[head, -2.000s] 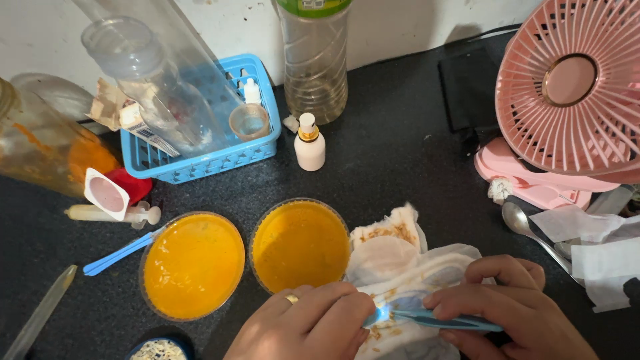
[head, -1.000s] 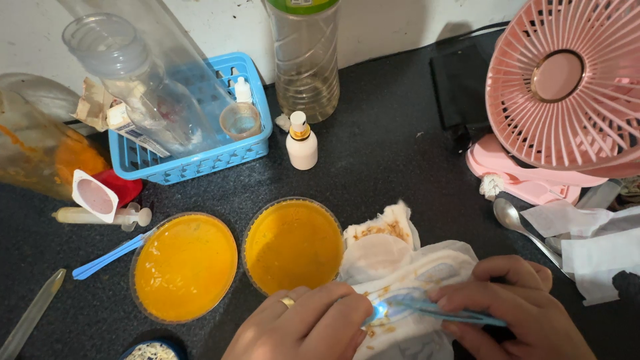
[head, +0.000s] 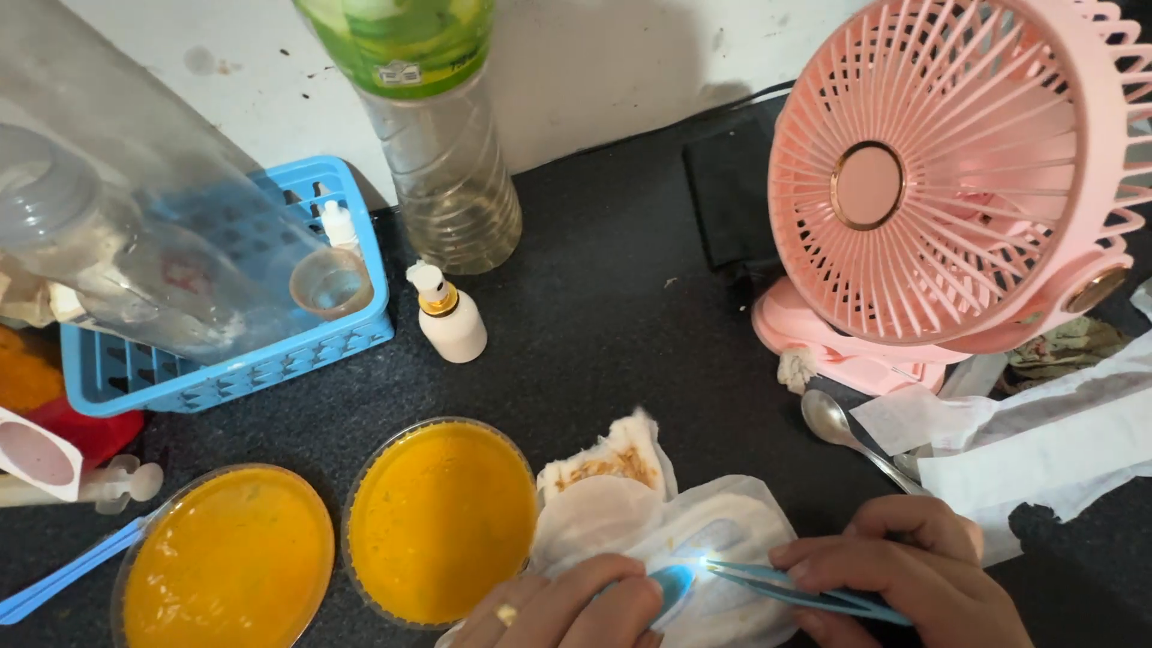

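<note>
At the bottom, my left hand [head: 576, 607], with a ring on one finger, holds a small blue tool [head: 673, 585] with a lit tip over a white pad [head: 720, 522]. My right hand [head: 900, 576] grips blue tweezers [head: 810, 594], their points meeting the bright light at the pad. Behind the pad lies a brown-stained piece of white padding [head: 612, 463]. Left of my left hand stand two round clear dishes of orange-yellow material, one near [head: 441, 522] and one farther left [head: 229, 562]. The blue tool's grip is mostly hidden by my fingers.
A blue plastic basket [head: 288, 346] holds clear containers at the left. Beside it stand a green-labelled plastic bottle [head: 450, 171] and a small white pump bottle [head: 453, 328]. A pink fan [head: 936, 180], a metal spoon [head: 832, 423] and torn white paper [head: 1035, 459] are at the right.
The view has shifted to the right. Both hands stay over the pad; the tweezers, earlier lying along the light, now reach it with their points from the right.
</note>
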